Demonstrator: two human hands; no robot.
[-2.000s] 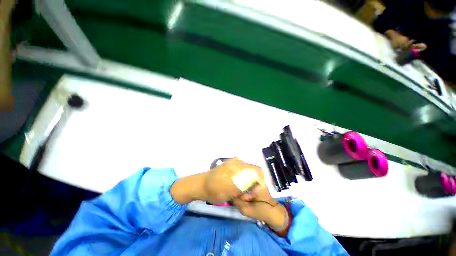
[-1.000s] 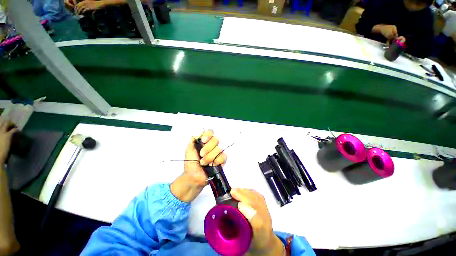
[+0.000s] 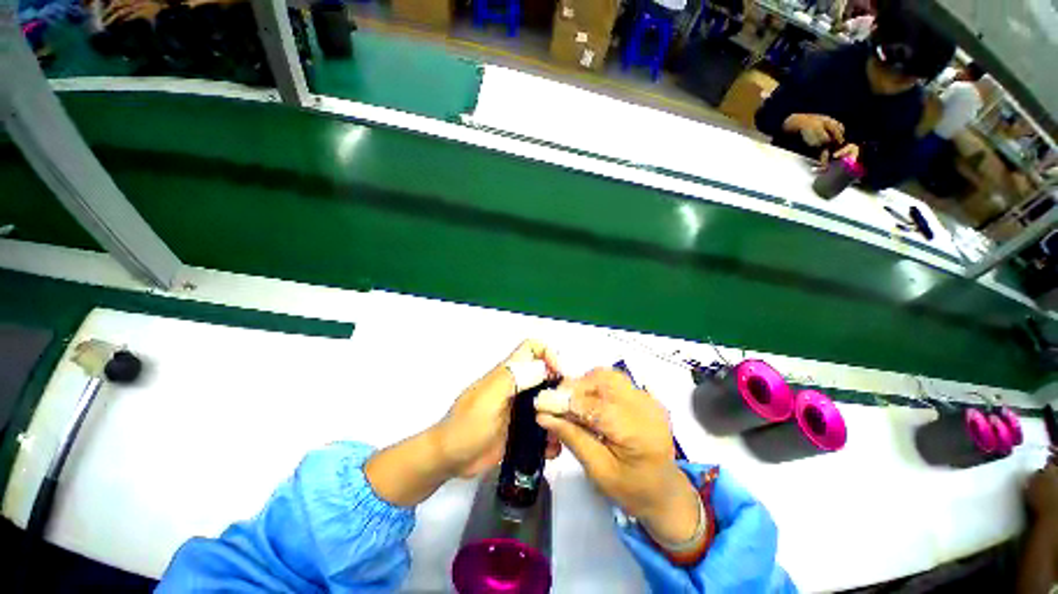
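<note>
A dark grey dryer body (image 3: 501, 521) with a glossy pink end ring (image 3: 501, 567) lies in front of me, ring toward me. A black handle shell (image 3: 526, 441) extends from it, away from me. My left hand (image 3: 470, 424) holds the handle shell from the left. My right hand (image 3: 615, 435) is at the shell's far end, thumb and finger pinched together; what they pinch is too small to tell. Pale covers show on fingers of both hands. The pile of loose handle shells (image 3: 679, 447) is mostly hidden behind my right hand.
Two dryer bodies with pink rings (image 3: 820, 420) lie on the white bench (image 3: 255, 400) at right, several more (image 3: 946, 435) farther right. A mallet (image 3: 72, 435) lies at left. The green belt (image 3: 487, 221) runs behind. A person (image 3: 859, 104) works across it; a hand shows at the right edge.
My right hand has moved from the dryer body to the far end of the handle. The body's ring end is lower in view. The loose handle shells are now mostly covered by my right hand.
</note>
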